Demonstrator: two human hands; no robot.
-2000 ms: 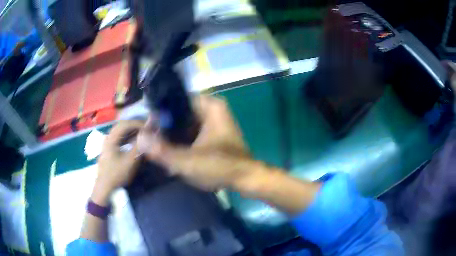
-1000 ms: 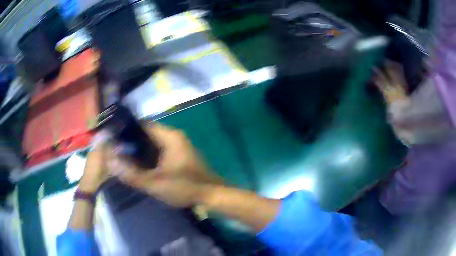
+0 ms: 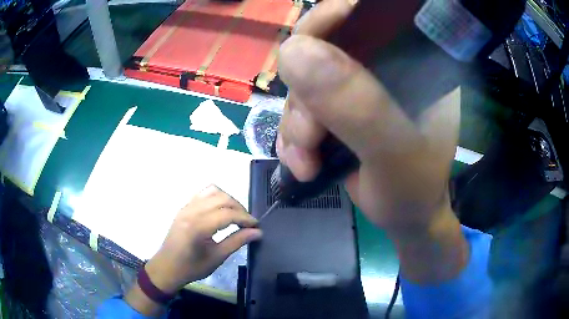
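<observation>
A black housing (image 3: 306, 243) lies flat in front of me, its slotted vent grille (image 3: 321, 198) at the far end. My right hand (image 3: 374, 137) is large and close to the camera, wrapped around the black electric screwdriver (image 3: 462, 28), which has a pale label. Its thin metal bit (image 3: 269, 210) points down and left to the housing's left edge. My left hand (image 3: 209, 233) is beside that edge, thumb and forefinger pinched close to the bit's tip. Whether a screw is between the fingertips cannot be told.
A round clear-rimmed tub with dark contents (image 3: 265, 129) stands beyond the housing, beside crumpled white paper (image 3: 212, 118). A white sheet (image 3: 156, 180) covers part of the green bench. Red-orange boards (image 3: 215, 37) are stacked beyond. A black cable (image 3: 393, 296) hangs at the right.
The view has swung left and sharpened. My hands, which were together around the screwdriver's front, are now apart, with the bit pointing to the housing's left edge. The other person's hand is out of view.
</observation>
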